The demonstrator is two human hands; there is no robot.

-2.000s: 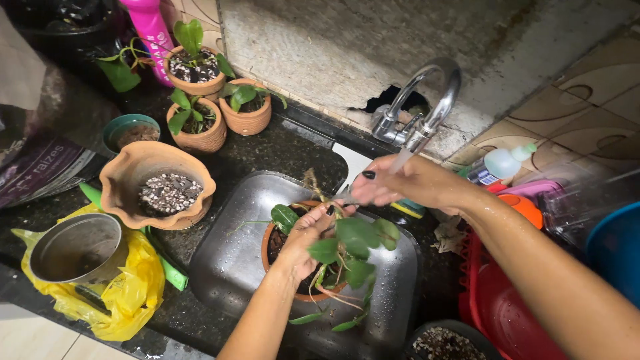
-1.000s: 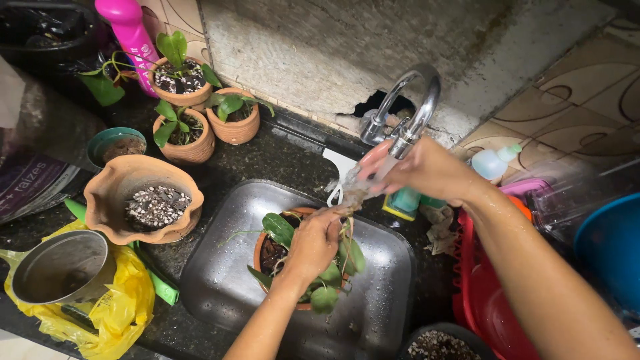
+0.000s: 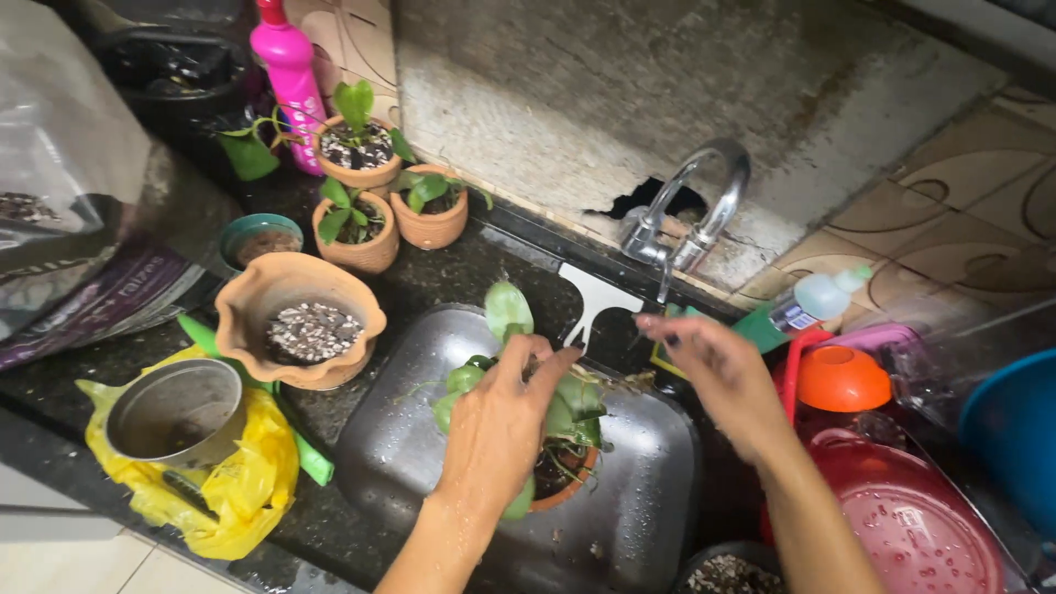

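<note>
My left hand (image 3: 503, 412) is closed on the stem and roots of a leafy plant cutting (image 3: 577, 396), held above the stainless steel sink (image 3: 396, 404). Bare roots stretch from its fingers to the right. Below, a terracotta pot (image 3: 573, 491) with dark soil and trailing stems stands in the basin, partly covered by leaves and the hand. My right hand (image 3: 709, 363) is to the right of the roots, fingers apart and slightly blurred, with nothing plainly in them. Behind it the chrome faucet (image 3: 701, 190) runs a thin stream of water.
A scalloped clay pot (image 3: 363, 363) with substrate, a metal pan (image 3: 120, 412) on a yellow plastic bag (image 3: 247, 511) and several small potted plants (image 3: 433, 227) stand left. A white squeegee (image 3: 590, 301) lies behind the sink. Right are a green liquid bottle (image 3: 763, 326) and a red dish rack (image 3: 792, 371).
My right hand has moved away from the cutting and the faucet stream, toward the right side of the sink. My left hand still holds the cutting, with the roots now stretched to the right.
</note>
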